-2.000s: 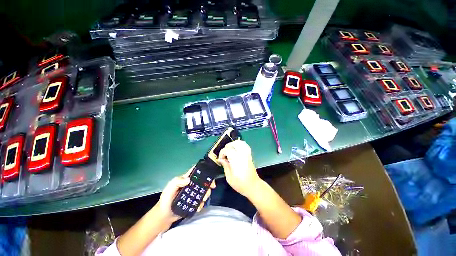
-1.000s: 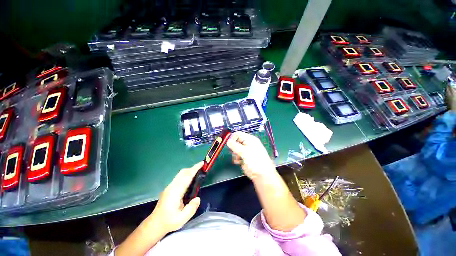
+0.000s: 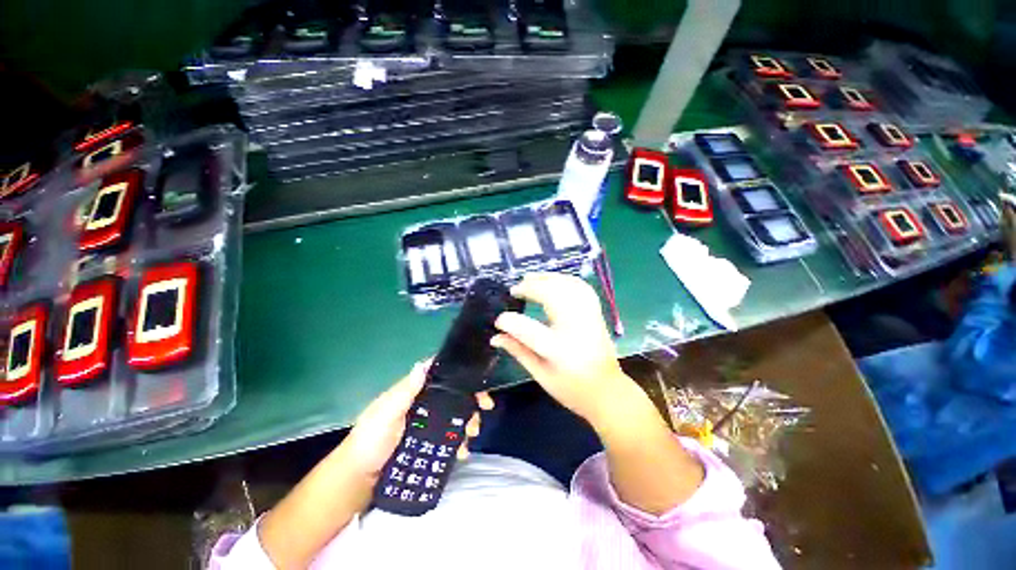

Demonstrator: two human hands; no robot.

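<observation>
An open black flip phone (image 3: pixel 419 459) is held over the lap, its keypad with white numbers facing me and its dark screen half pointing away toward the bench. My left hand (image 3: pixel 384 429) grips the keypad half from the left, with fingertips showing at its right edge. My right hand (image 3: pixel 566 340) is at the upper right end of the screen half, thumb and fingers at its edge. Whether it holds a thin piece there cannot be told. The lens tray (image 3: pixel 498 254) with black frames lies just beyond the phone.
Trays of red phones stand at left (image 3: pixel 206 334) and far right (image 3: pixel 830 200). Stacked trays (image 3: pixel 412 117) rise at the back. A bottle (image 3: pixel 584 176), two red phones (image 3: pixel 691 197), a pink stick (image 3: pixel 608 292), white paper (image 3: pixel 706 278) and a scrap box (image 3: pixel 824 390) are at right.
The phone has turned from edge-on to show its keypad and dark screen to me. My right hand has come back onto the top of the screen half.
</observation>
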